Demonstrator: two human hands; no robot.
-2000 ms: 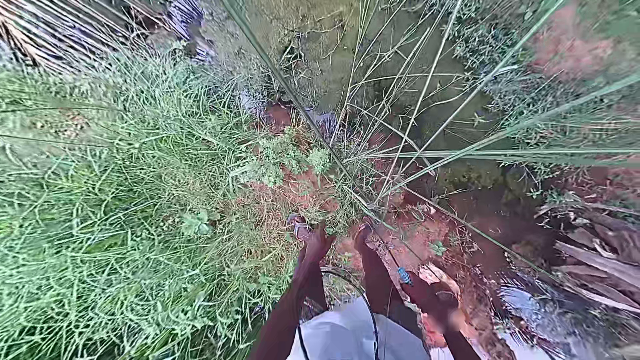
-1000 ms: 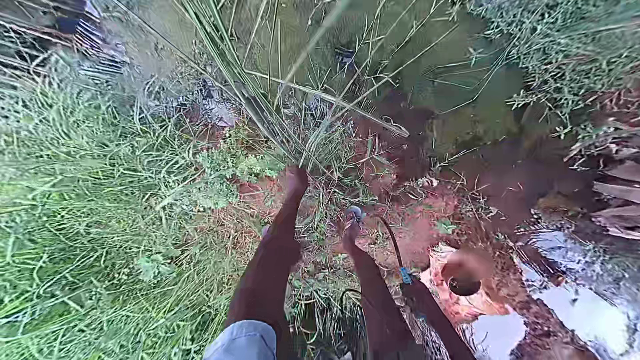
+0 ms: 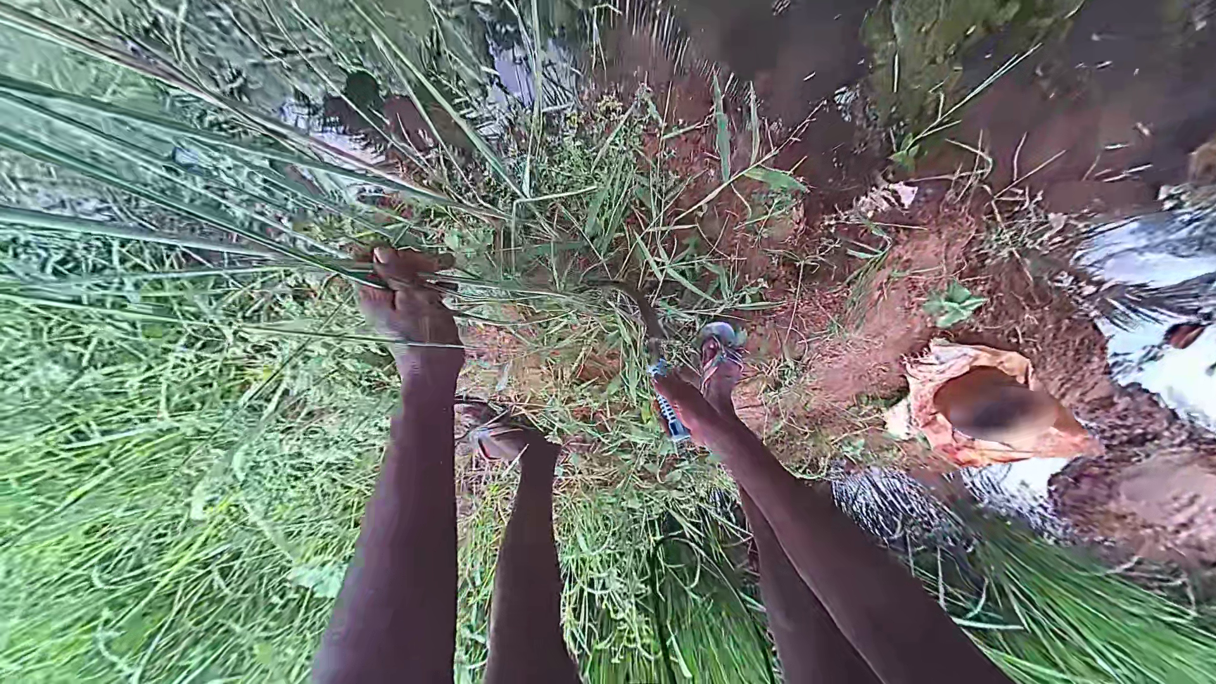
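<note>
My left hand (image 3: 408, 294) is closed around a bunch of long green grass stalks (image 3: 237, 242), which fan out toward the upper left. In my right hand (image 3: 686, 407) is the blue-and-white handle of a sickle (image 3: 648, 313). Its dark curved blade reaches up and to the left, among the grass at the base of the stalks; the tip is hard to make out there. Both hands are above the ground near my feet, the left one farther forward. Whether the blade touches the held stalks, I cannot tell.
Muddy water (image 3: 788, 57) lies along the top. An open sack (image 3: 917, 404) with a dark, blurred opening rests on red soil at the right, beside bright, reflecting water (image 3: 1154, 370). Thick grass (image 3: 142, 532) covers the lower left. My sandalled feet (image 3: 722, 356) stand between grass and soil.
The stalks held in my left hand now lean left; a second ago they pointed up. My right hand has brought the sickle in closer to my left hand. The view has shifted.
</note>
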